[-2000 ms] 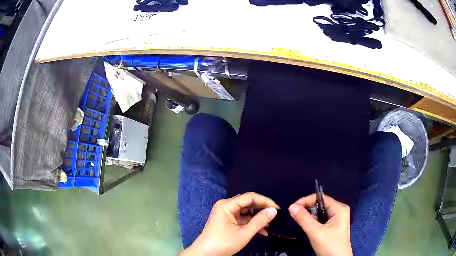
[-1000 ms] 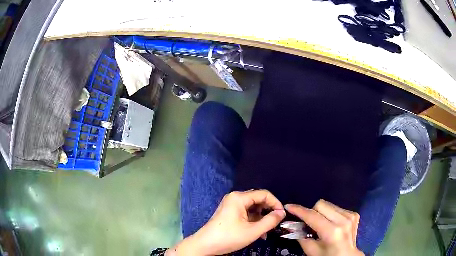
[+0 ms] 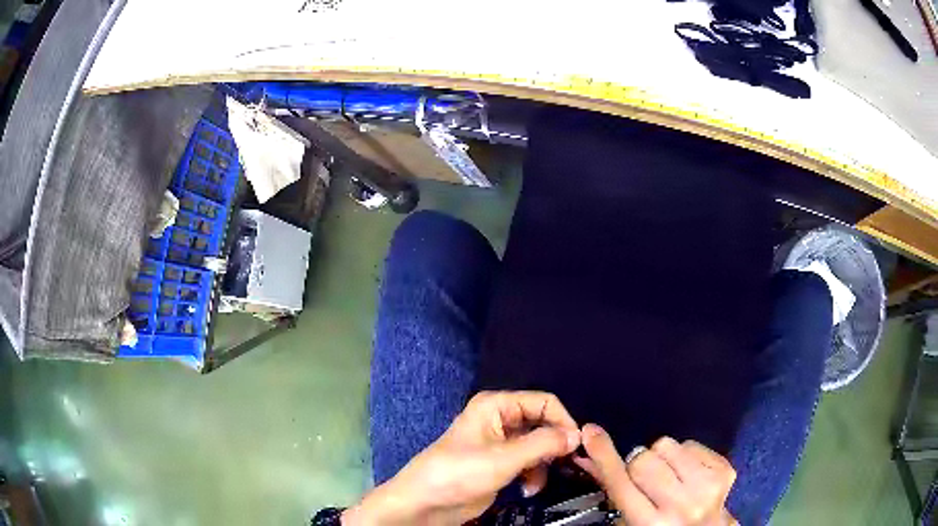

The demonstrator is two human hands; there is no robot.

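My left hand (image 3: 494,452) is low in the middle over the dark lap cloth (image 3: 627,267), its thumb and index fingertips pinched together. My right hand (image 3: 658,478) is just to its right, with its thumb and index finger meeting the left fingertips. What they pinch is too small and dark to make out against the cloth. The metal blades of the thread snips (image 3: 578,506) show below the right hand, pointing left; their grip is hidden in the right palm.
A white table with a yellow tape along its edge (image 3: 576,90) crosses the top. A pile of dark strips (image 3: 756,57) lies on it at right, near a black stick (image 3: 890,29). A waste basket (image 3: 859,329) stands right, blue crates (image 3: 170,298) and a grey fabric bin (image 3: 87,226) left.
The snips have gone from pointing up beside the right fingers to lying low, pointing left. The right fingertips have come to the left ones. The view has shifted slightly.
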